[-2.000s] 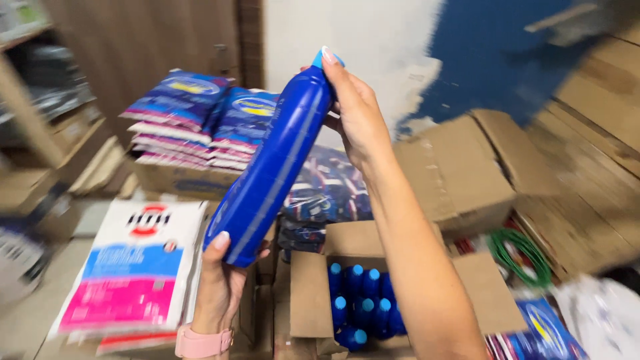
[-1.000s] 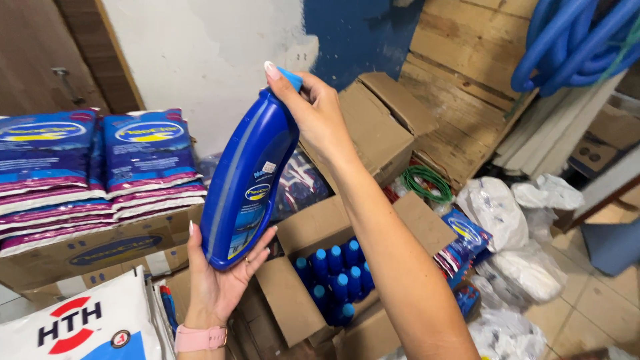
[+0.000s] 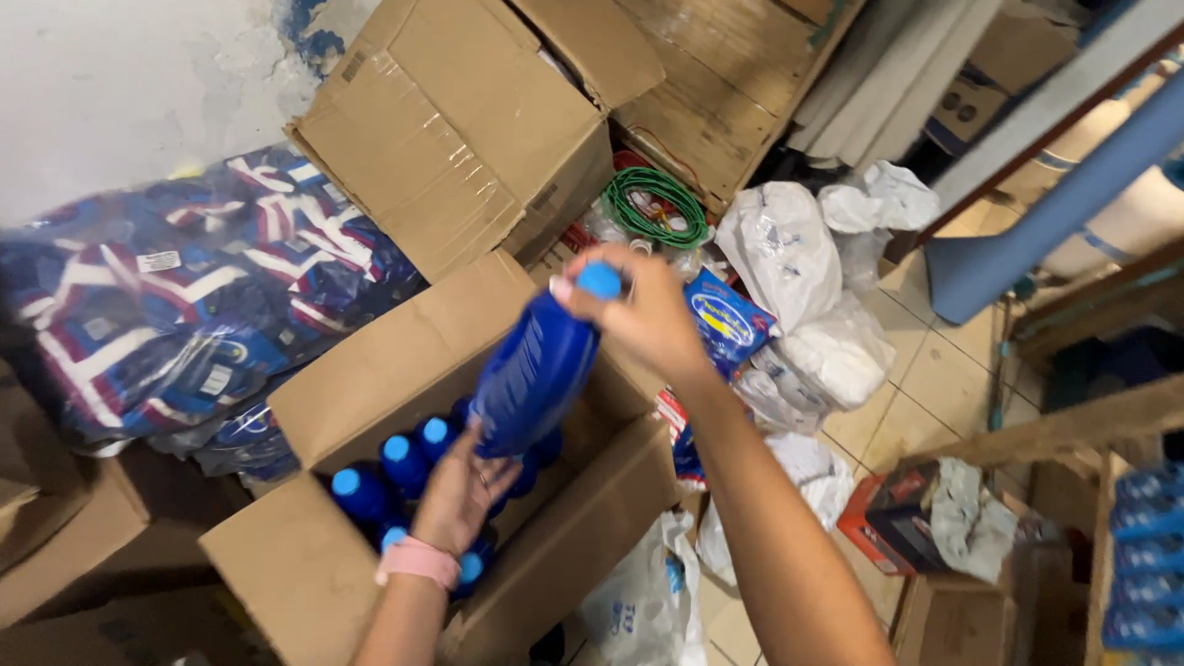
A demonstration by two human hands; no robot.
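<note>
A blue plastic bottle [image 3: 536,370] is tilted over an open cardboard box [image 3: 564,546]. My right hand [image 3: 638,305] grips it at the neck, by its light blue cap. My left hand [image 3: 462,495], with a pink band at the wrist, touches the bottle's lower end; how firmly it holds is hard to tell from this angle. Inside the box, several blue bottles with light blue caps [image 3: 398,462] stand upright toward the left side, partly hidden by my left hand and the held bottle.
Plastic-wrapped packs [image 3: 213,277] lie left of the box. Behind it is a larger cardboard box [image 3: 453,129]. A coiled green hose or cable [image 3: 657,208], a blue packet [image 3: 726,319] and white plastic bags [image 3: 786,250] lie to the right on a tiled floor [image 3: 888,416].
The blue bottle, held up in both hands before, is now lowered over the open box, its capped end toward the right. The view has swung right and down.
</note>
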